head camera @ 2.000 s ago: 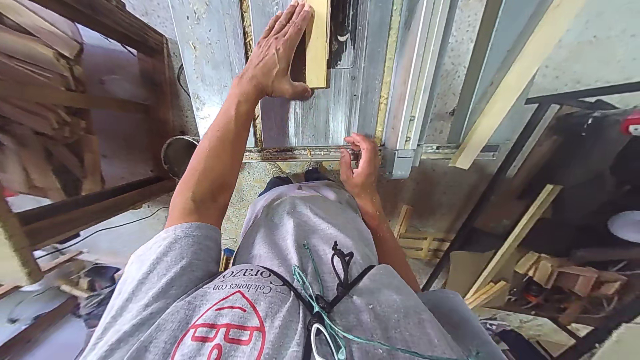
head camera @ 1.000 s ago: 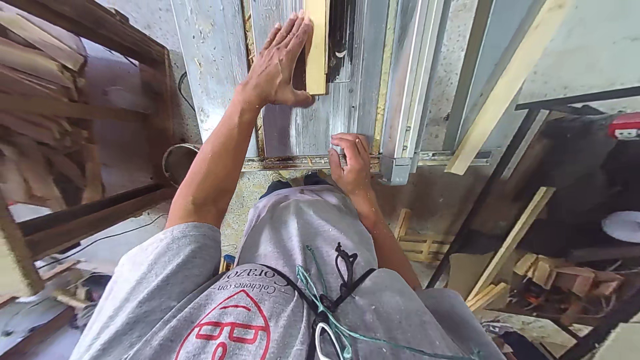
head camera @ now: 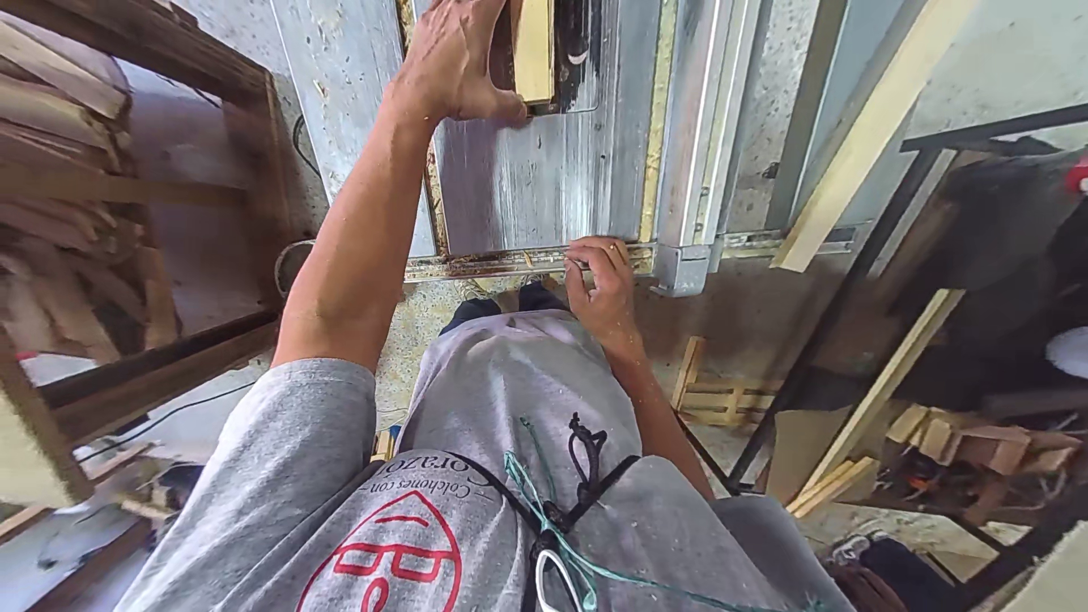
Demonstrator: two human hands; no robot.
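A pale wood strip (head camera: 534, 55) lies lengthwise on the grey metal machine table (head camera: 518, 183), over a dark opening at the top of the view. My left hand (head camera: 455, 64) is beside it, its thumb at the strip's near end and its fingers spread forward; part of the fingers is cut off by the frame's top edge. My right hand (head camera: 605, 276) rests with bent fingers on the metal rail (head camera: 510, 262) along the table's front edge. Whether it holds anything small cannot be seen.
At the left stands a dark wooden rack (head camera: 255, 170) with stacked offcuts (head camera: 51, 110). A long pale board (head camera: 875, 136) leans over the right side. Wood blocks (head camera: 977, 442) and a black metal frame (head camera: 816, 331) are at the lower right. An aluminium fence rail (head camera: 701, 127) runs beside the table.
My right hand has shifted from palm-up-like bent fingers just above the rail onto the table's front edge. My left hand has stayed beside the strip.
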